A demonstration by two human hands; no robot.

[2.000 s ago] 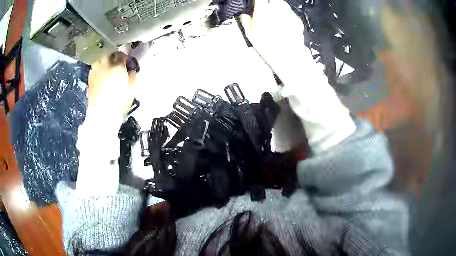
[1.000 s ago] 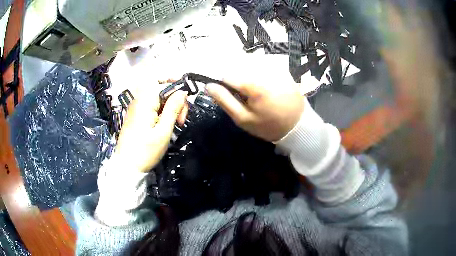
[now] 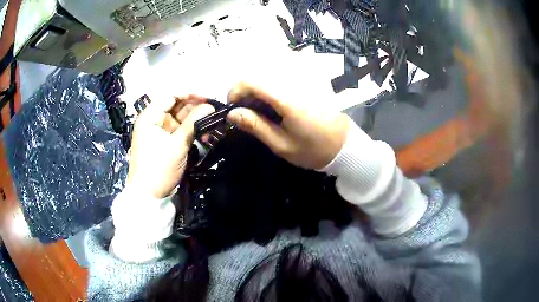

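A flat black plastic slider buckle (image 3: 211, 122) is held between my two hands at the centre of the view. My left hand (image 3: 164, 141) grips its left end between thumb and fingers. My right hand (image 3: 289, 124) pinches a black webbing strip (image 3: 260, 107) at the buckle's right end; the fingers partly hide the strip and how it passes the slots. The dark heap of buckle straps (image 3: 260, 189) lies below my hands against my body, its pieces hard to tell apart.
The pale sewing machine (image 3: 118, 23) spans the top left. A crinkled dark plastic bag (image 3: 65, 159) is at the left. Loose buckles (image 3: 117, 109) lie beside it. Loose cut webbing (image 3: 354, 44) is scattered at upper right on the white surface (image 3: 195, 68).
My hands came back from the machine to above the heap and took hold of a buckle and webbing. Over the last second the fingers closed in around them.
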